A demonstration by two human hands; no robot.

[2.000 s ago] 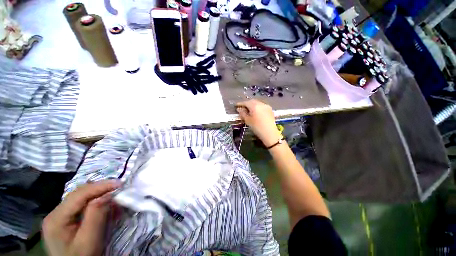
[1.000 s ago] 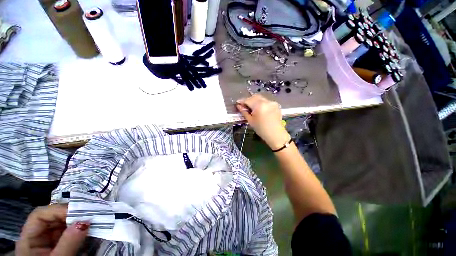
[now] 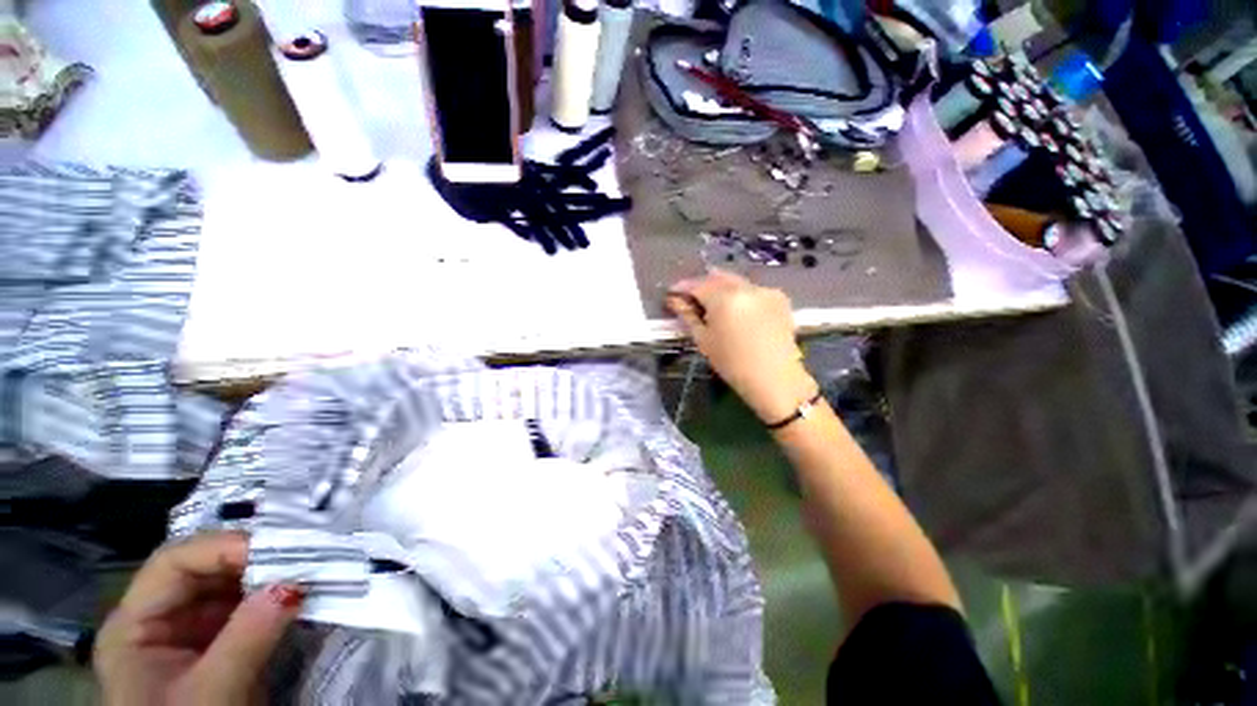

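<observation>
The striped garment (image 3: 676, 552) lies bunched below the table edge, its round opening facing up and white cloth (image 3: 483, 517) showing inside. My left hand (image 3: 200, 621) pinches a striped end of the waistband (image 3: 310, 563) between thumb and fingers at the left of the opening. My right hand (image 3: 738, 331) rests at the table's front edge by the mat, its fingertips closed together. A fine pale thread (image 3: 687, 389) hangs below it. Any needle between the fingertips is too small to tell. The garment and left hand are somewhat blurred.
A grey-brown mat (image 3: 855, 273) bears small dark and shiny bits (image 3: 786, 250). Behind are a grey pouch (image 3: 813, 62), a smartphone (image 3: 472, 97), a black glove (image 3: 552, 207) and thread cones (image 3: 255, 90). A pink-white tray (image 3: 965, 207) holds spools at right. More striped cloth (image 3: 90, 297) lies left.
My left hand has come up from blur near the opening to hold the waistband end out flat, and has shifted slightly right since one second ago. My right hand stays at the table edge.
</observation>
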